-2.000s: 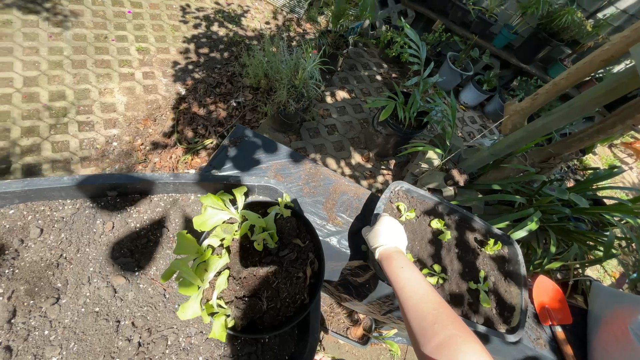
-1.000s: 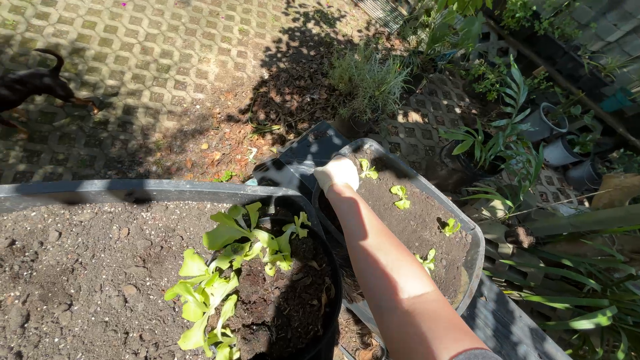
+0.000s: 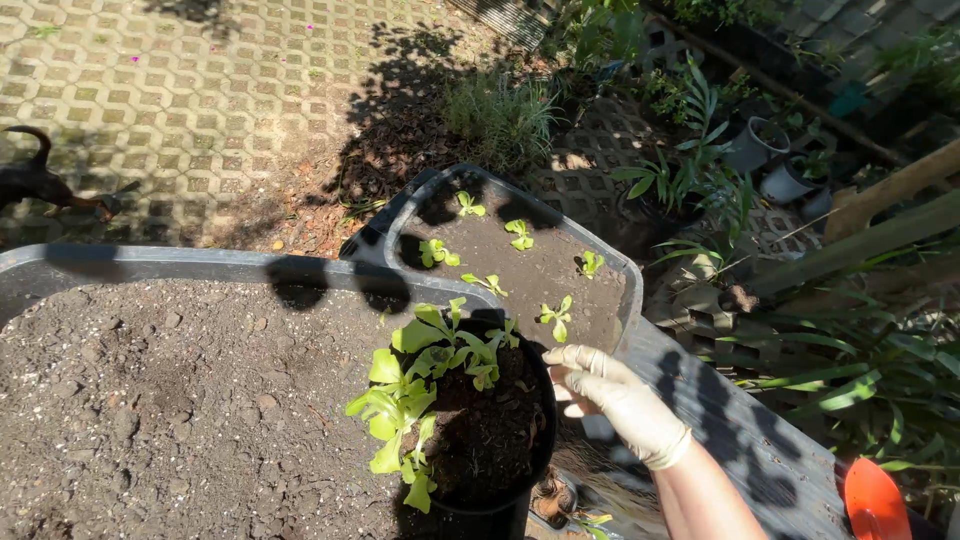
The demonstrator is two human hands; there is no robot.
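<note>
My right hand, in a pale glove, is beside the right rim of a round black pot. Its fingers are slightly apart and nothing shows in them. Dark soil and several light green lettuce seedlings fill the pot, the leaves leaning over its left side. Behind the hand, a grey plastic planter holds soil with several small lettuce seedlings set apart. On the left, a large black planter contains bare, crumbly soil. My left hand is out of view.
An orange trowel blade lies at the lower right, near a dark grey ridged surface. Potted plants, grey pots and wooden poles stand to the right. Part of a dark dog shows on the paving at left.
My right hand has moved from the far left corner of the grey planter back to beside the round pot. The seedlings at that planter's left end, covered by my arm a second ago, now show.
</note>
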